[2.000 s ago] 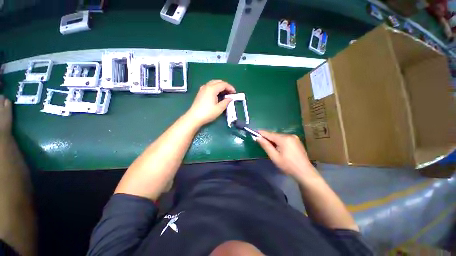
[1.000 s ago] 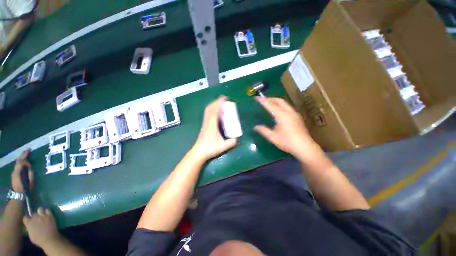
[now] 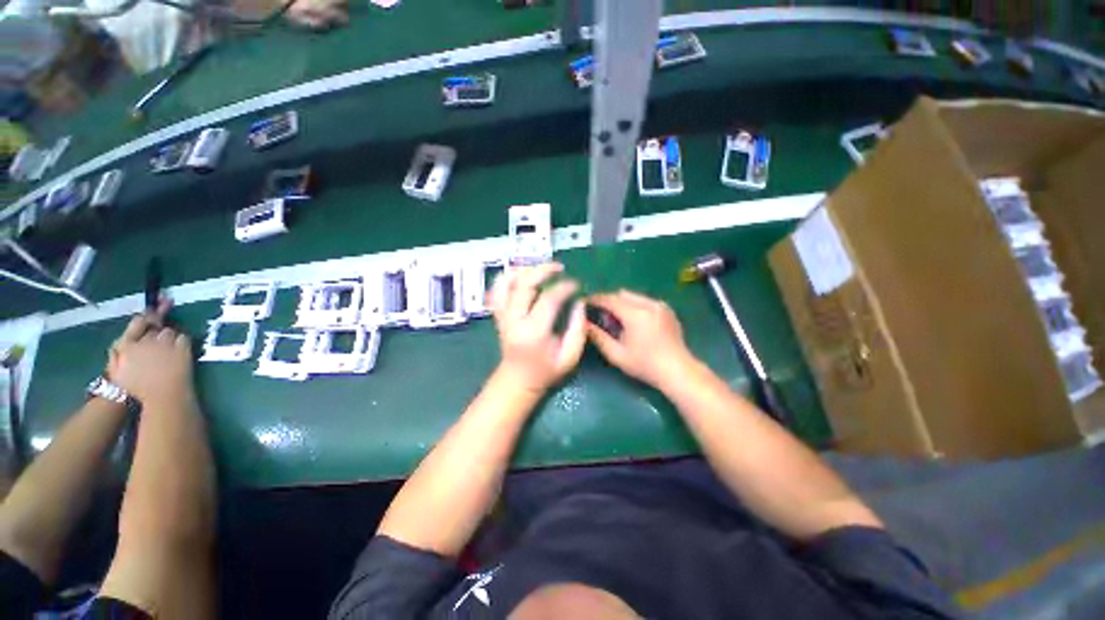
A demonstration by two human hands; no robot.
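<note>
My left hand (image 3: 536, 327) is over the green bench, blurred, its fingers apart and curled, with no part seen in its grip. A white housing with a window (image 3: 530, 228) is at the metal rail just beyond its fingertips. My right hand (image 3: 639, 337) is close beside it, fingers bent around a small dark spot; whether it holds something cannot be told. The small mallet (image 3: 737, 325) lies right of my right hand, yellowish face and dark head away from me, dark grip near me.
White frames (image 3: 394, 297) stand in stacks at left, openwork ones (image 3: 285, 351) at their left end. The conveyor (image 3: 351, 200) carries housings behind the rail. A grey upright (image 3: 610, 133) stands ahead. A carton (image 3: 872, 327) with white parts is at right. Another person's hands (image 3: 152, 357) are at left.
The white housing has left my left hand's grip; a white housing now shows at the rail. My right hand has moved from beside the mallet to my left hand. The view has turned.
</note>
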